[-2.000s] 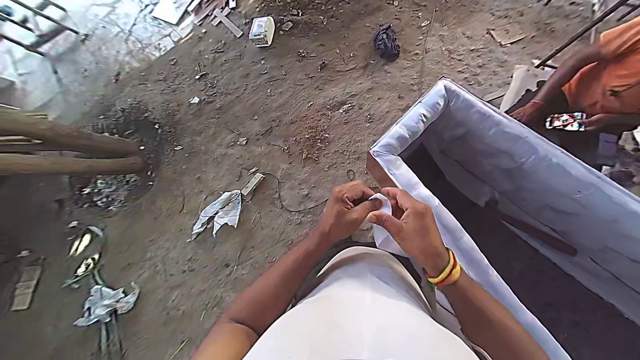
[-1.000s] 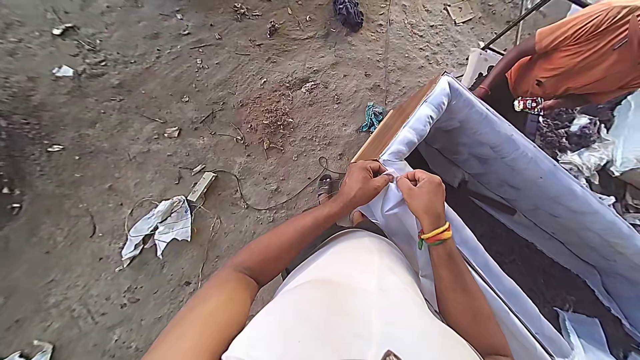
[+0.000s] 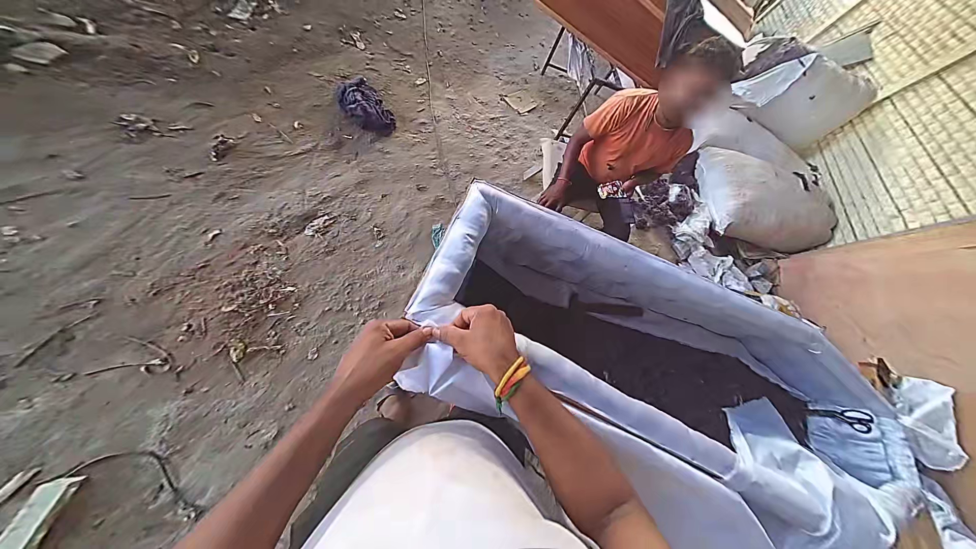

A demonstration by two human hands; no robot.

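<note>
A long wooden box, its walls lined with padded white cloth (image 3: 610, 271), stretches from my hands to the lower right; its floor is dark. At its near left corner, my left hand (image 3: 385, 347) pinches the edge of the white cloth between thumb and fingers. My right hand (image 3: 484, 339), with yellow, orange and green bands at the wrist, grips the same cloth just beside it, the fingertips nearly touching. Loose cloth (image 3: 438, 374) hangs in folds below both hands. Black-handled scissors (image 3: 850, 418) lie on the cloth at the box's far right end.
A person in an orange shirt (image 3: 629, 133) sits beyond the box, holding a phone (image 3: 610, 189). Stuffed white sacks (image 3: 762, 198) stand behind, near a woven wall (image 3: 907, 130). A brown board (image 3: 884, 290) is at right. A dark cloth bundle (image 3: 366, 105) lies on the dirt ground.
The view has swung toward the box and the seated person. Both my hands stay together at the box's corner, working the white cloth with slightly shifted fingers.
</note>
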